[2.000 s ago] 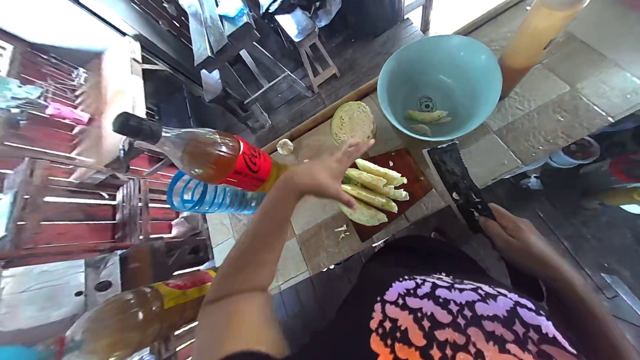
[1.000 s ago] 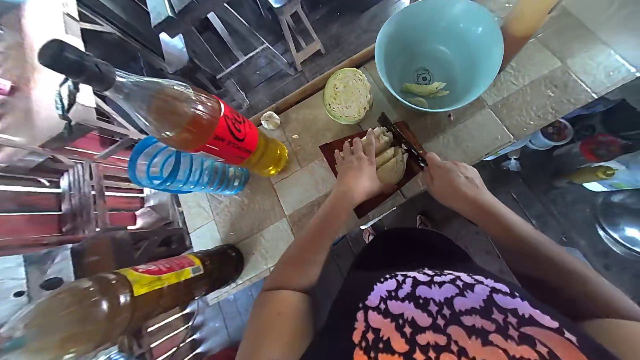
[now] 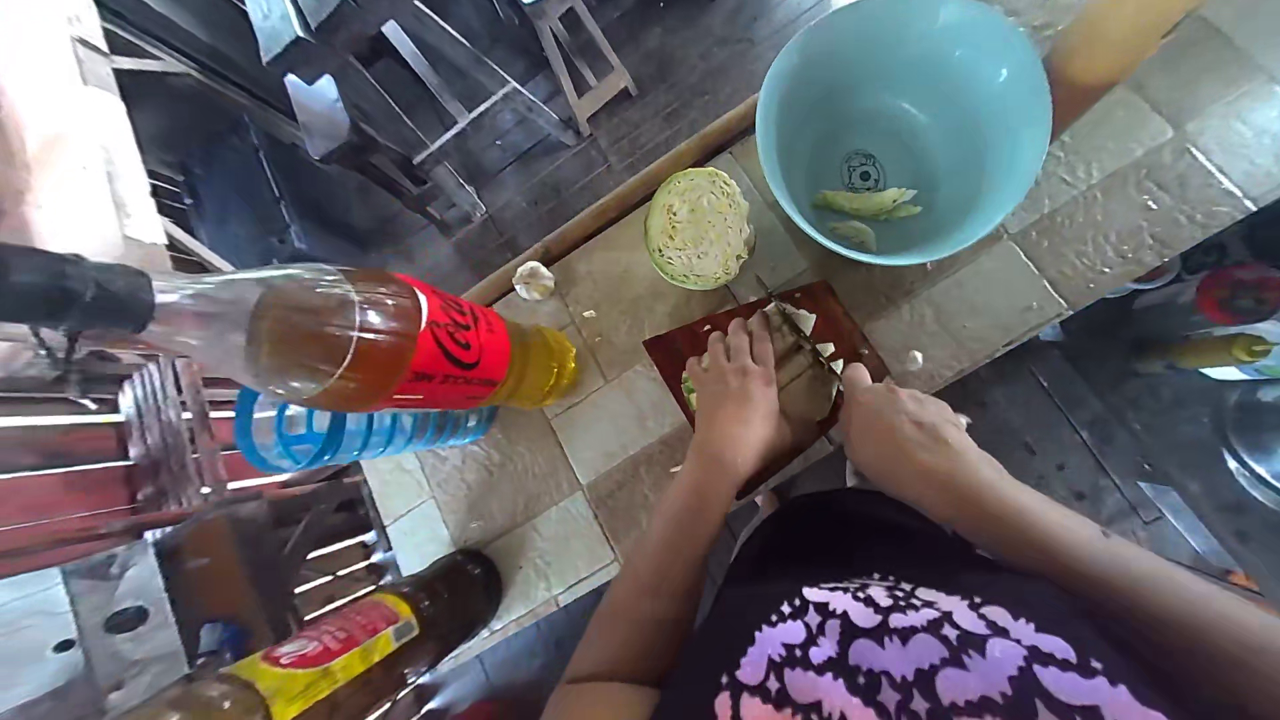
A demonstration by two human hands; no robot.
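On a reddish-brown cutting board [image 3: 855, 345] lie cabbage pieces [image 3: 797, 318], partly hidden by my hands and a knife. My left hand [image 3: 735, 385] presses down on the cabbage with its fingers close together. The knife [image 3: 797, 322] is in my right hand [image 3: 895, 435], its blade across the right side of the cabbage. A cut cabbage half [image 3: 699, 228] sits beyond the board, cut face up. To its right, a light blue plastic bowl [image 3: 930, 90] holds a few cabbage pieces [image 3: 868, 204].
A Coca-Cola bottle of brown and yellow liquid [image 3: 450, 342] is left of the board beside a blue ribbed container [image 3: 370, 430]. Another bottle [image 3: 340, 645] is at lower left. A garlic bulb [image 3: 533, 281] lies near the counter's wooden edge [image 3: 620, 200]. A wooden stool [image 3: 585, 60] stands beyond.
Two seconds ago my left hand was above the cabbage and the knife was off to the right of the board. Since then my left hand has come down and the blade has moved onto the cabbage.
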